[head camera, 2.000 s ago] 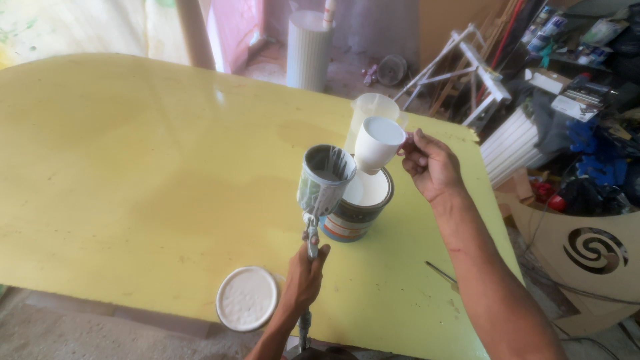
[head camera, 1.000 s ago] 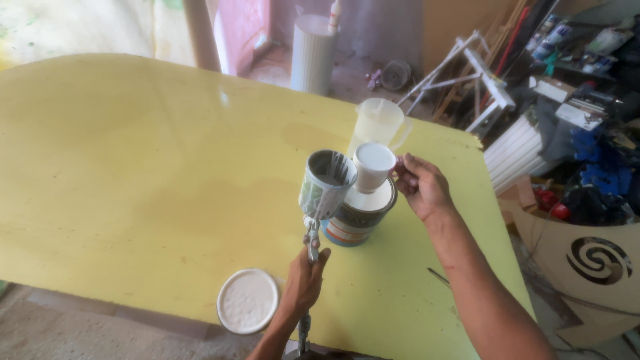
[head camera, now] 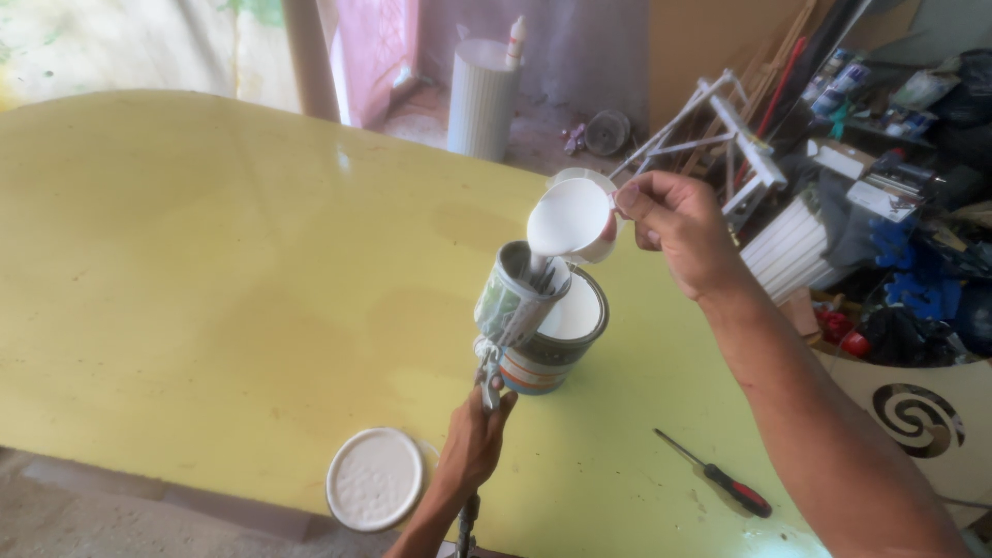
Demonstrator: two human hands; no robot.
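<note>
My right hand (head camera: 674,225) grips the handle of a white cup (head camera: 571,217), tilted so that white paint runs over its lip into the cup of a spray gun (head camera: 508,310). My left hand (head camera: 474,434) is closed around the spray gun's body, holding its paint-smeared cup upright with a slight lean. Just behind and right of the gun stands an open paint can (head camera: 573,318) of white paint. A translucent plastic jug (head camera: 577,177) shows partly behind the white cup. The round can lid (head camera: 375,479) lies left of my left forearm.
A screwdriver (head camera: 717,473) with a red and black handle lies on the yellow tabletop (head camera: 232,310). Beyond the table are a fluted column (head camera: 482,101) with a tube on top and a white metal stand (head camera: 721,132). Clutter and a board with a spiral cutout (head camera: 918,418) are on the right.
My right hand has brought the white cup from above the paint can to the spray gun's cup and tipped it; paint now flows. My left hand keeps its hold on the gun.
</note>
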